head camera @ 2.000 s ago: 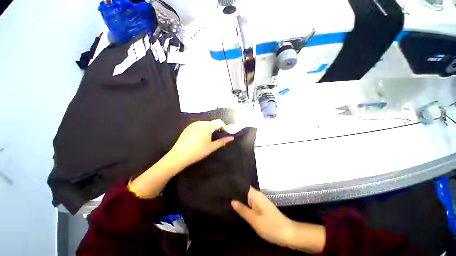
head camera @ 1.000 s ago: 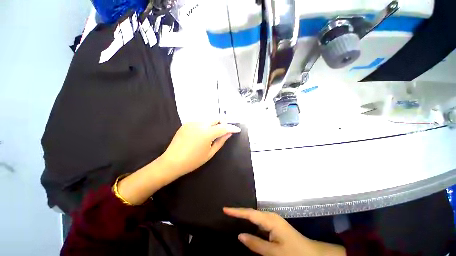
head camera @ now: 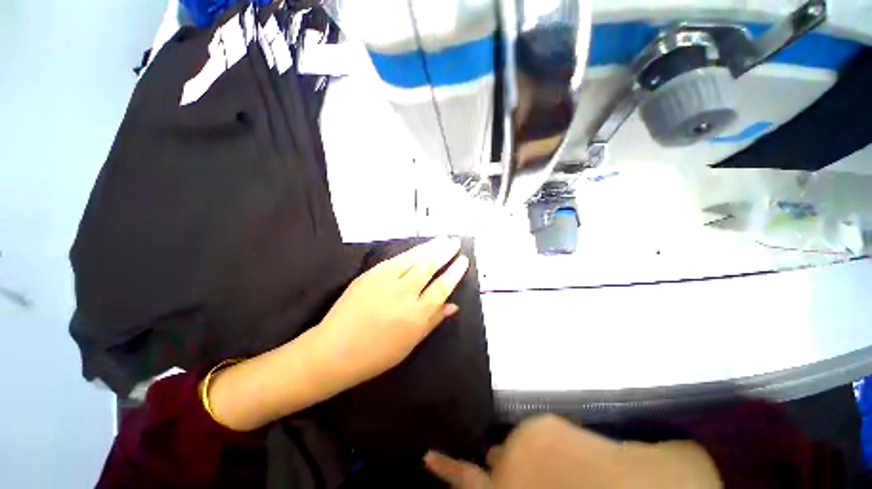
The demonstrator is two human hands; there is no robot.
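Note:
A dark brown-black panel (head camera: pixel 421 382) lies on the machine bed, its far edge close to the brightly lit needle area (head camera: pixel 483 196). My left hand (head camera: pixel 382 306) lies palm down on it, fingers slightly apart and fingertips near its far right corner. No grip shows. My right hand (head camera: pixel 574 458) is blurred at the panel's near edge and cut off by the picture's bottom; its grip is unclear. A stack of dark panels (head camera: pixel 201 191) lies at left, with small white labels (head camera: pixel 229 53) fanned at its top. Glare hides where panel and presser foot meet.
The white machine head with blue stripe (head camera: pixel 430 65) and grey tension knob (head camera: pixel 688 105) fills the top. A blue-grey attachment (head camera: pixel 556 227) stands right of the needle. A clear plastic bag (head camera: pixel 794 215) and a dark strip (head camera: pixel 813 134) are at right. An edge ruler (head camera: pixel 612 396) lines the front.
My left hand has flattened on the panel from its earlier pinch. My right hand has moved down toward the picture's edge. The panel has straightened. The view has moved closer to the machine head.

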